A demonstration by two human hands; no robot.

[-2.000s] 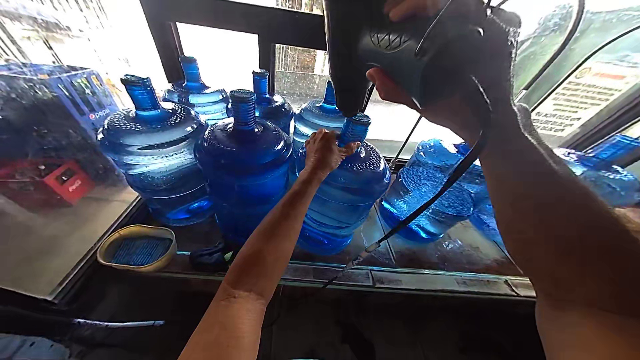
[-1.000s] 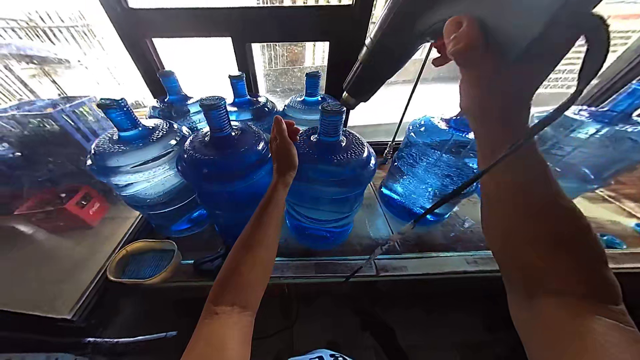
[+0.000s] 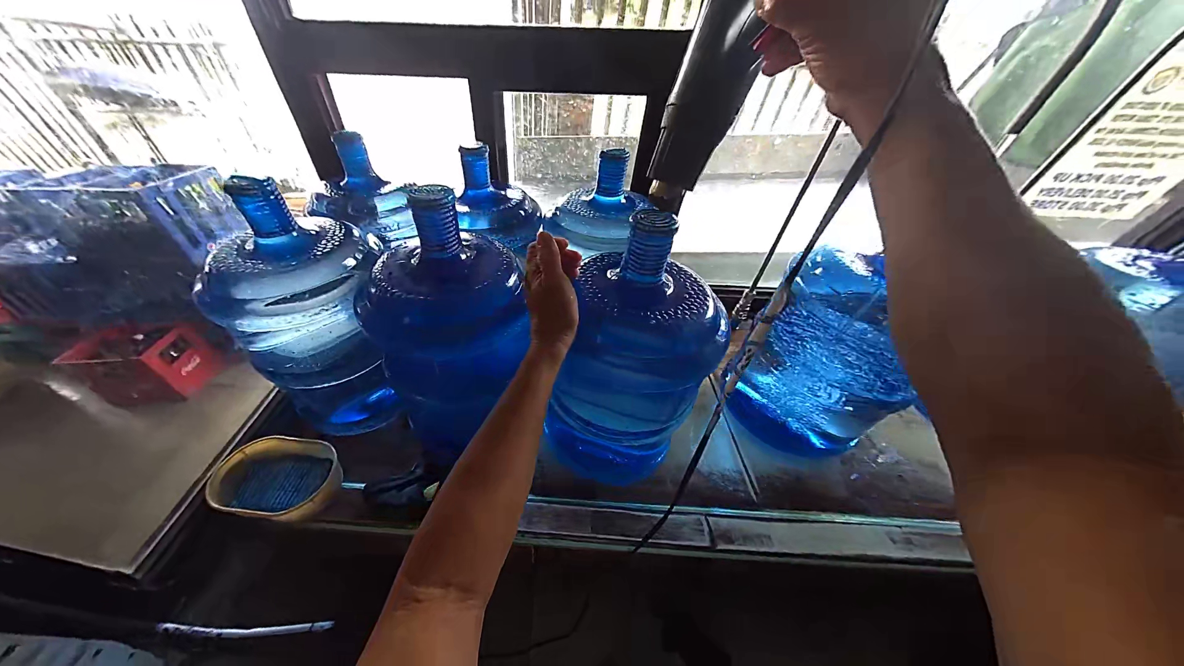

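Observation:
My right hand (image 3: 832,46) grips a black corded heat gun (image 3: 708,102), partly beyond the top edge. Its metal nozzle points down just above and behind the capped-looking neck of a blue water jug (image 3: 638,351). My left hand (image 3: 552,287) is raised between that jug and a darker blue jug (image 3: 439,314), fingers together and slightly curled, with nothing seen in it. Whether it touches either jug I cannot tell. The gun's cord (image 3: 805,250) hangs in front of the jugs from my right hand.
More blue jugs stand behind and at the left (image 3: 291,296); another jug (image 3: 819,351) leans at the right. A yellowish basin (image 3: 314,462) holding blue material sits near the ledge (image 3: 647,525). Behind are window frames (image 3: 370,51); at the left is a red crate (image 3: 153,370).
My left hand has left the jug's neck, where it was two seconds ago, and moved to the jug's left side. The heat gun has come down to the neck.

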